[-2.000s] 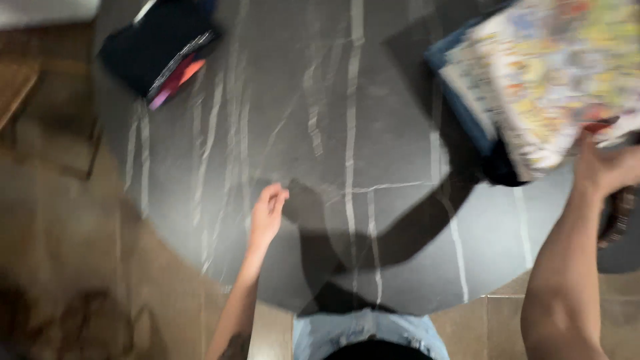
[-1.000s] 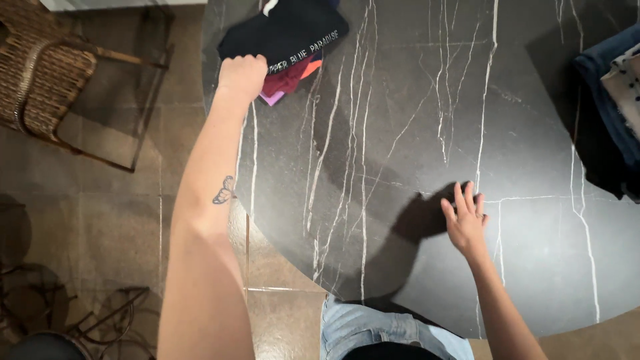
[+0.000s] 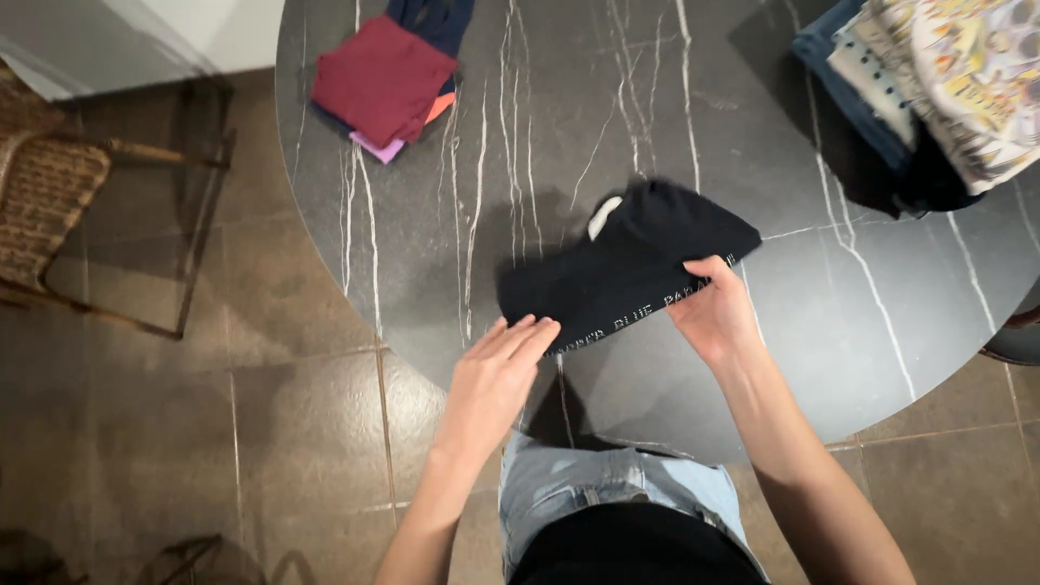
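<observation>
Both my hands hold a black fabric garment (image 3: 617,268) with a printed band of white lettering along its near edge and a small white patch at its far side. My left hand (image 3: 496,382) grips its near left corner, fingers over the cloth. My right hand (image 3: 719,313) pinches the band near its right end, thumb on top. The garment is above the near middle of a round dark table with white veins (image 3: 812,325). At the table's far left lies a stack of folded cloth, with a dark red piece (image 3: 386,81) on top and purple (image 3: 376,146) and orange (image 3: 439,107) edges below.
A pile of folded clothes lies at the far right, with a colourful printed white piece (image 3: 975,73) over blue denim (image 3: 861,106). A woven wicker chair (image 3: 53,195) stands on the tiled floor at left. Part of another dark seat (image 3: 1016,341) shows at the right edge.
The black garment has left the far-left stack, exposing the dark red cloth, and is now near me. My left hand has come back with it; my right hand has taken hold of its band.
</observation>
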